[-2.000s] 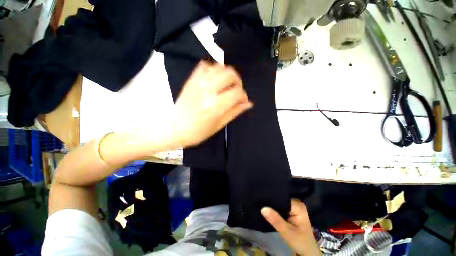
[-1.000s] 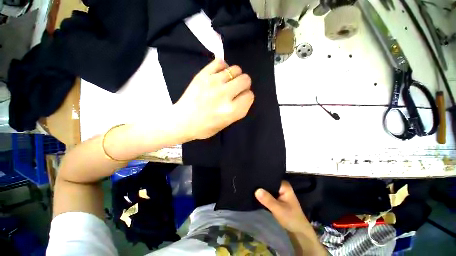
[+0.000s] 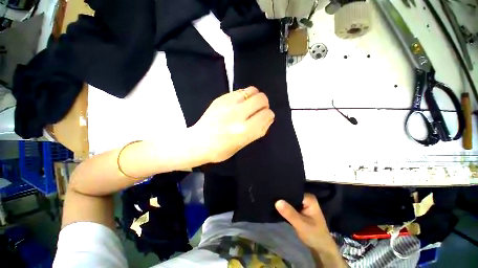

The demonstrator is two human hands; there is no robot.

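Observation:
A long black fabric panel (image 3: 268, 162) runs from the presser foot (image 3: 284, 34) over the table's front edge towards me. My left hand (image 3: 238, 123) lies on its left edge with bent fingers; the fingertips are hidden, and I cannot tell how firmly they pinch it. My right hand (image 3: 306, 222) holds the panel's near right corner, thumb on top and fingers underneath. A second black panel (image 3: 196, 84) lies to the left, with a white gap between the two. A short pale thread lies on the near part of the panel.
Heaped black cloth (image 3: 112, 47) lies at the left. Shears (image 3: 427, 99), a wooden-handled tool (image 3: 466, 120), a cream cylinder (image 3: 352, 20) and dark thread (image 3: 346, 112) are on the white table (image 3: 340, 146). Blue crates (image 3: 39, 162) stand below left.
Since one second ago, my left hand has moved down along the panel's edge, towards me and slightly right. My right hand keeps its hold on the near corner.

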